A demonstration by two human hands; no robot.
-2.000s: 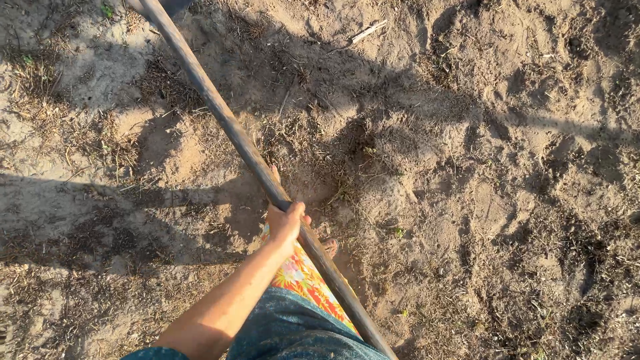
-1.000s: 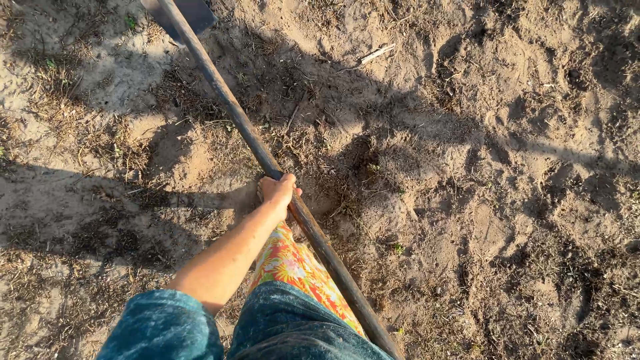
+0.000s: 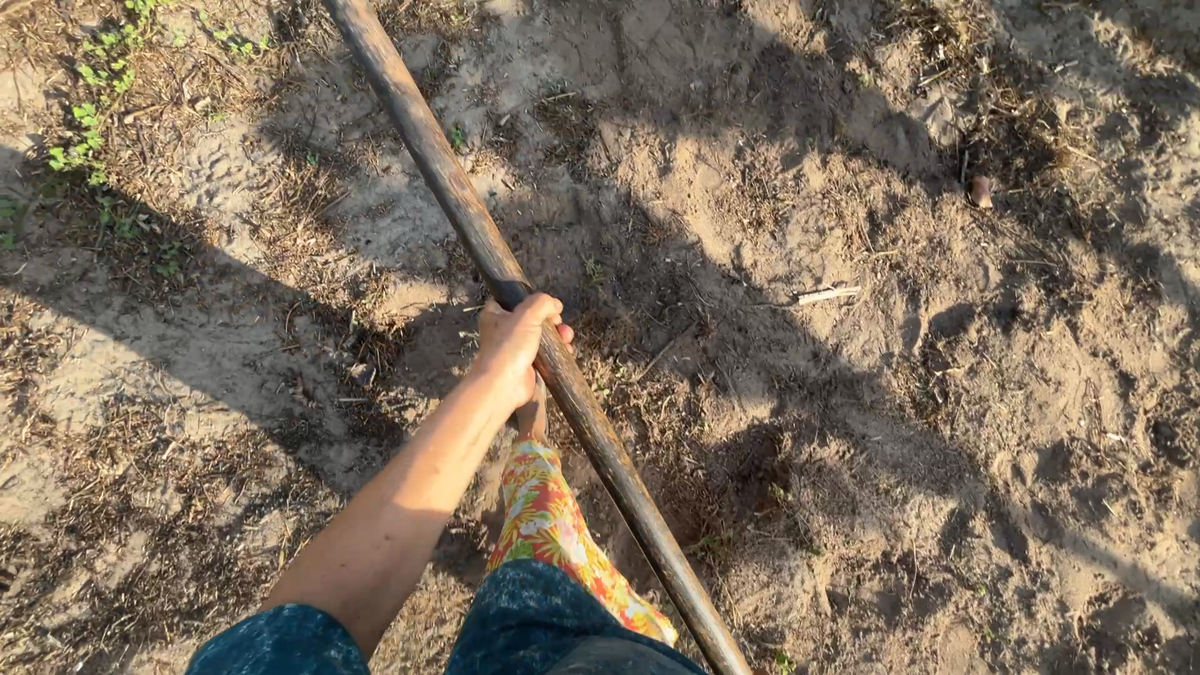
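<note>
My left hand [image 3: 521,345] is closed around a long wooden pole [image 3: 609,450], with the fingers wrapped over its middle. The pole slants from the top left of the view down to the bottom right, and both of its ends lie outside the frame. Below the hand, beside the pole, one bare leg and part of a foot show under flowered trousers [image 3: 544,525] in red, yellow and white. A blue-green shirt [image 3: 553,619] covers my body at the bottom edge. My right hand is out of view.
Uneven sandy soil [image 3: 984,394] with dry grass and footprint-like hollows lies all around, crossed by long shadows. Small green weeds [image 3: 89,131] grow at the upper left. A pale stick [image 3: 829,294] lies right of the pole, and a small brown lump [image 3: 981,192] farther up.
The view has shifted over the ground, and green weeds show at the upper left. The dark blade seen at the pole's top end a second ago is out of frame. My left hand still grips the pole.
</note>
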